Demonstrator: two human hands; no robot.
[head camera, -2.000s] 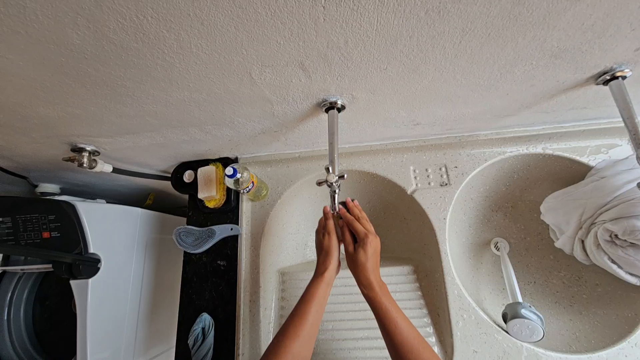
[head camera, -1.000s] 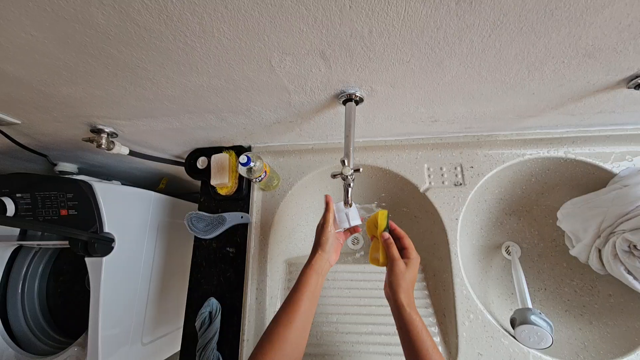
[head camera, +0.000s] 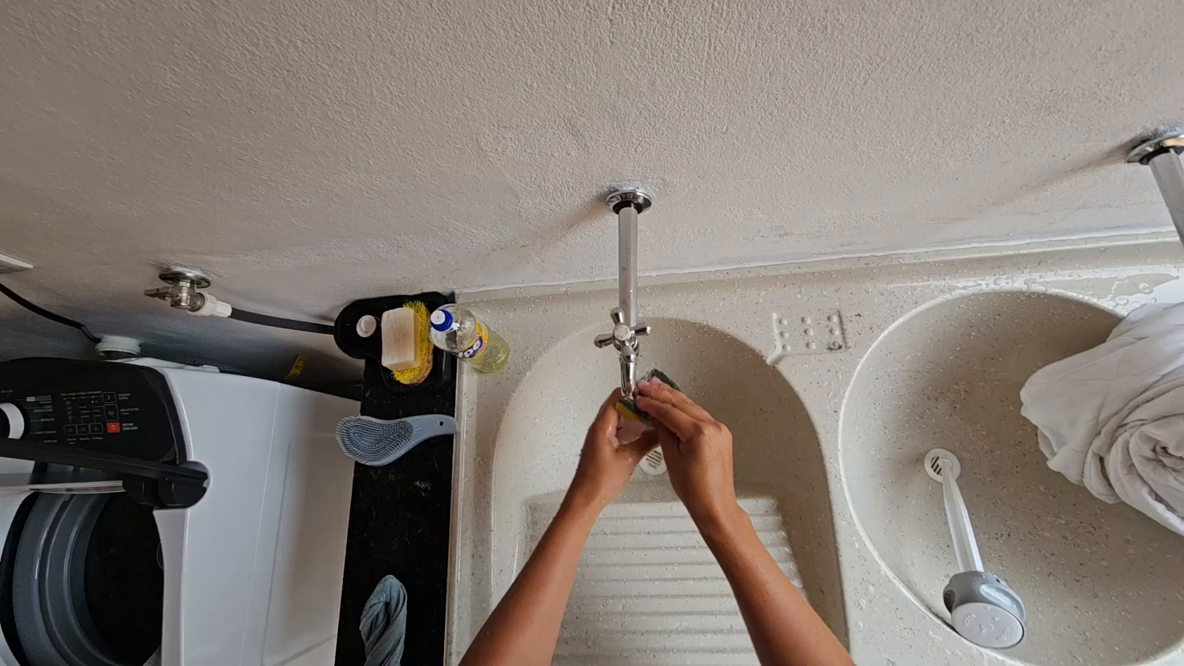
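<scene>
Under the spout of the chrome faucet (head camera: 628, 342), both hands meet over the left basin of a speckled laundry sink (head camera: 740, 356). My right hand (head camera: 689, 439) is closed on a yellow and dark green sponge (head camera: 631, 410), mostly covered by the fingers. Pressed against the sponge's other side is my left hand (head camera: 608, 458); the small white item it held earlier cannot be made out now. Behind the hands, the drain (head camera: 653, 461) partly shows above the ribbed washboard (head camera: 647, 583).
Left of the basin, a black ledge bears a soap bar (head camera: 400, 339), a detergent bottle (head camera: 472, 340), a grey-blue brush (head camera: 393, 438) and a twisted cloth (head camera: 384, 622). A washing machine (head camera: 259, 490) stands farther left. The right basin holds white fabric (head camera: 1110, 407) and a white-handled tool (head camera: 964, 546).
My hands have come together under the faucet; a second ago they were apart, the sponge in my right and a small white item in my left. Two seconds ago, no sponge was visible between them.
</scene>
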